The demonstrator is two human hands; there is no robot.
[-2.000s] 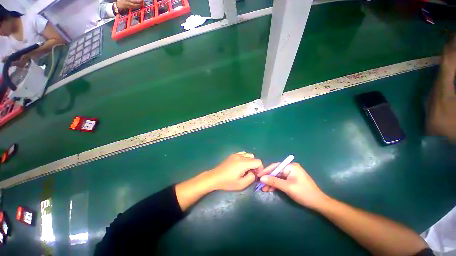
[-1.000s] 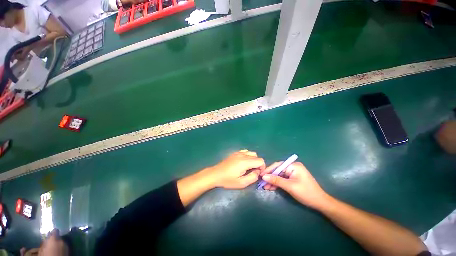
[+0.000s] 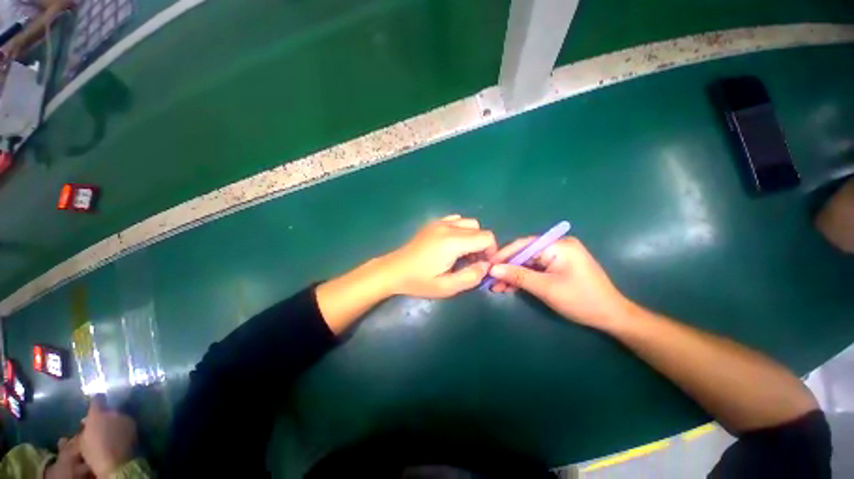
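Observation:
My right hand (image 3: pixel 562 281) holds a slim pale-purple pen-like tool (image 3: pixel 541 245) between thumb and fingers, its lower end pointing down left at my left fingertips. My left hand (image 3: pixel 445 258) is curled, its fingertips meeting those of my right hand over the green bench top (image 3: pixel 403 374). Whatever lies between the fingertips is hidden, so I cannot tell what my left hand holds.
A black smartphone (image 3: pixel 760 140) lies at the right, near another person's hand (image 3: pixel 838 217). A pale rail (image 3: pixel 375 150) with an upright post (image 3: pixel 536 51) crosses beyond my hands. One red unit (image 3: pixel 79 197) lies beyond it; others (image 3: pixel 50 360) lie at left, near another person's hands (image 3: pixel 105 438).
The view has tilted down, so bench, rail and hands sit higher in the picture. The red unit beyond the rail has shifted left. My hands keep nearly the same pose; another person's hands appeared at lower left.

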